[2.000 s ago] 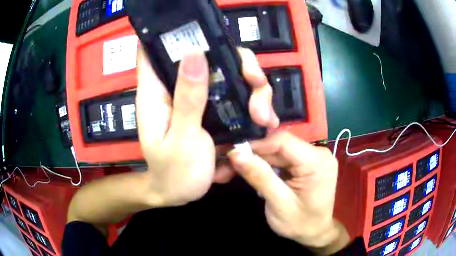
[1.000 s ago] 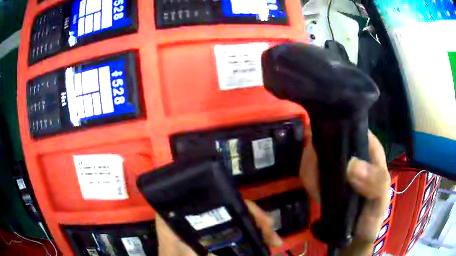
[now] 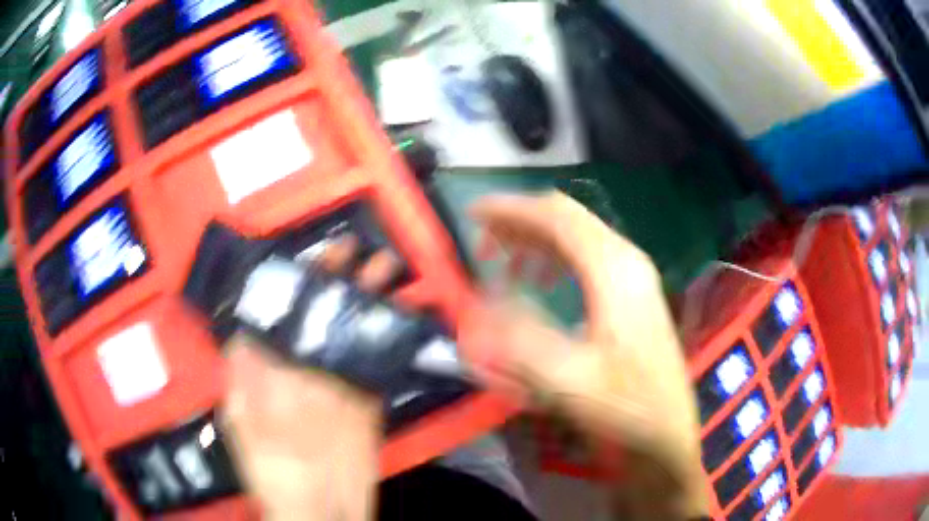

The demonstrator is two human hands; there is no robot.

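My left hand holds a black handset face-down above the orange-red tray; its open back shows a white label and silvery patches. My right hand is at the handset's lower right end, thumb and forefinger curved. It is blurred, and I cannot tell whether the fingertips touch the handset or hold a plug there. Tray pockets hold handsets with lit screens. Two pockets show white paper labels.
A black mouse lies on a white sheet at the top. A monitor stands at the upper right. Stacked orange-red trays with handsets are at the right. A small green light shows on a dark object beside the tray.
The barcode scanner is out of my right hand, which has moved down and left to the handset's end. The view has tilted and shifted right, showing more of the mouse sheet and stacked trays.
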